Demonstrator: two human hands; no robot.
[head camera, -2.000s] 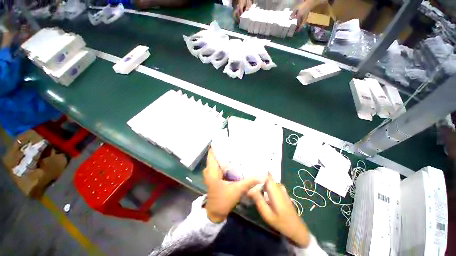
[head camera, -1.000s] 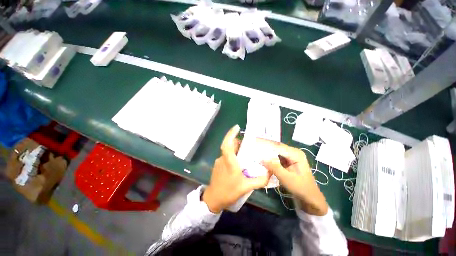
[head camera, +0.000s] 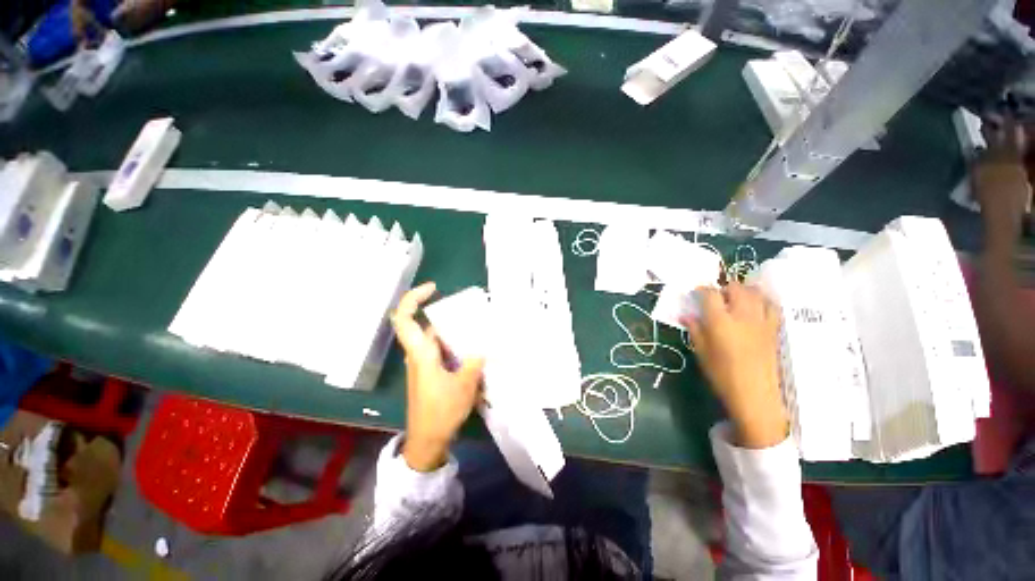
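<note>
My left hand (head camera: 437, 380) holds a white folding carton (head camera: 520, 437), tilted, with one end over the bench's near edge. Flat white cartons (head camera: 533, 301) lie just beyond it. My right hand (head camera: 735, 346) is at the corded white cards (head camera: 670, 267), its fingertips on one card's right side; whether it grips the card is not clear. Thin off-white cords (head camera: 611, 395) lie in loops between my hands. The formed carton row (head camera: 301, 295) stands to the left with pointed flaps along its far edge.
Stacks of flat carton blanks (head camera: 908, 340) stand right of my right hand. A slanting grey post (head camera: 846, 108) rises behind the cards. White trays (head camera: 437, 66) lie across the belt. A red stool (head camera: 199, 460) is below left. Another person's arm (head camera: 1001, 227) is at far right.
My right hand has left the carton and moved right to the cards. My left hand has moved left, still holding the carton. The camera view has shifted right.
</note>
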